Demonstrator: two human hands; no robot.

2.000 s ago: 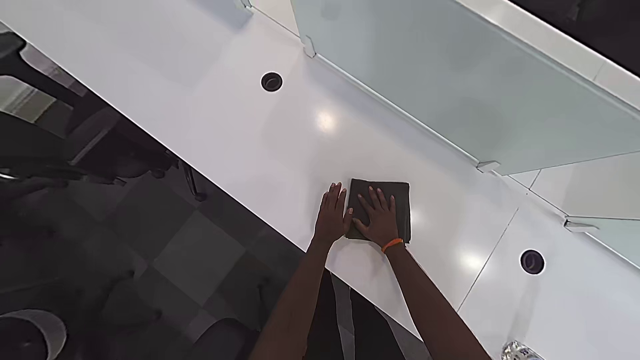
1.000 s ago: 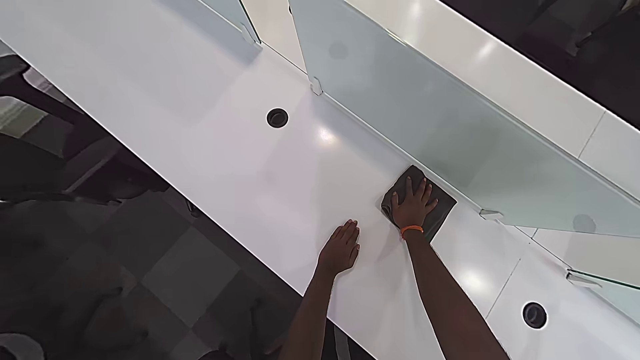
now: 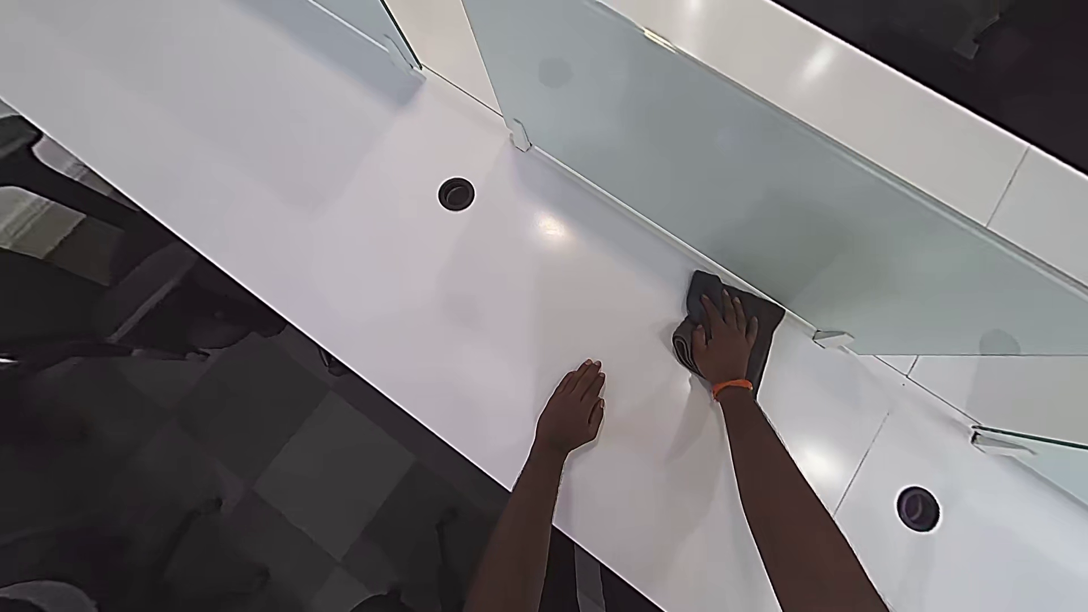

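Note:
A dark grey folded cloth lies on the white desk against the foot of the frosted glass partition. My right hand, with an orange band at the wrist, presses flat on the cloth, fingers spread; the cloth's left edge is folded up in a curl. To the left and nearer the desk's front edge, my left hand rests on the bare desktop with its fingers together and nothing in it.
Round black cable grommets sit in the desk at upper left and lower right. Metal clips hold the partition's lower edge. Dark chairs stand beyond the front edge, over a checkered carpet. A second glass panel is at right.
My right hand and the cloth have moved away from my left hand, up to the partition's foot. The cloth lay flat and square before; now its edge is curled.

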